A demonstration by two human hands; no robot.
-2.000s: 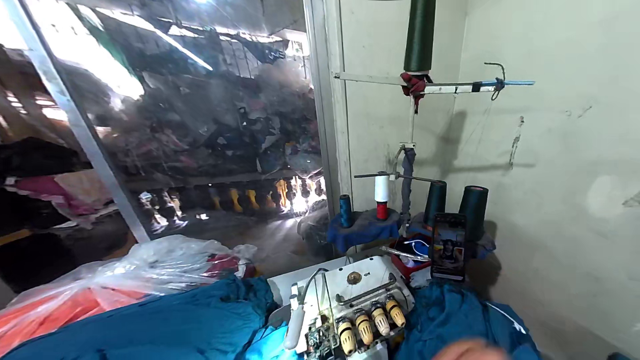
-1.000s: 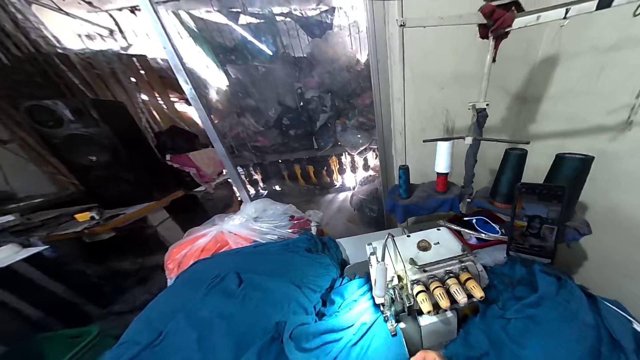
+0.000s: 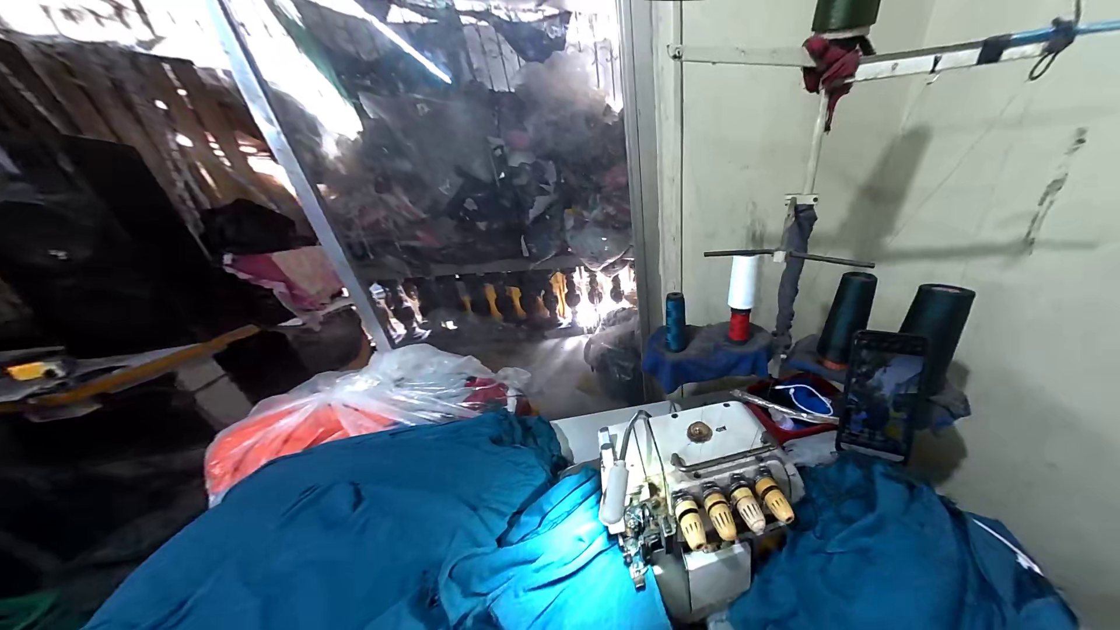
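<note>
Neither of my hands shows in the head view now. A white overlock sewing machine (image 3: 700, 446) with several cream tension knobs (image 3: 733, 512) stands at the lower centre right. Teal fabric (image 3: 350, 525) lies heaped to its left, and a brightly lit fold (image 3: 560, 560) reaches the needle and presser-foot area. More teal fabric (image 3: 884, 551) is piled on the machine's right. Behind the machine, a blue thread spool (image 3: 675, 322), a white cone (image 3: 743, 282) above a red one and dark green cones (image 3: 847, 319) stand on the thread stand.
A smartphone (image 3: 884, 394) leans upright behind the right-hand pile. Beside it, a red tray (image 3: 770, 424) holds a blue-edged item. A clear plastic bag with orange contents (image 3: 306, 429) lies behind the left fabric. A metal frame post (image 3: 297, 175) and a pale wall (image 3: 1032, 350) stand beyond.
Part of a hand, seen at the bottom edge in both earlier frames, is out of view now. The view has shifted noticeably between frames.
</note>
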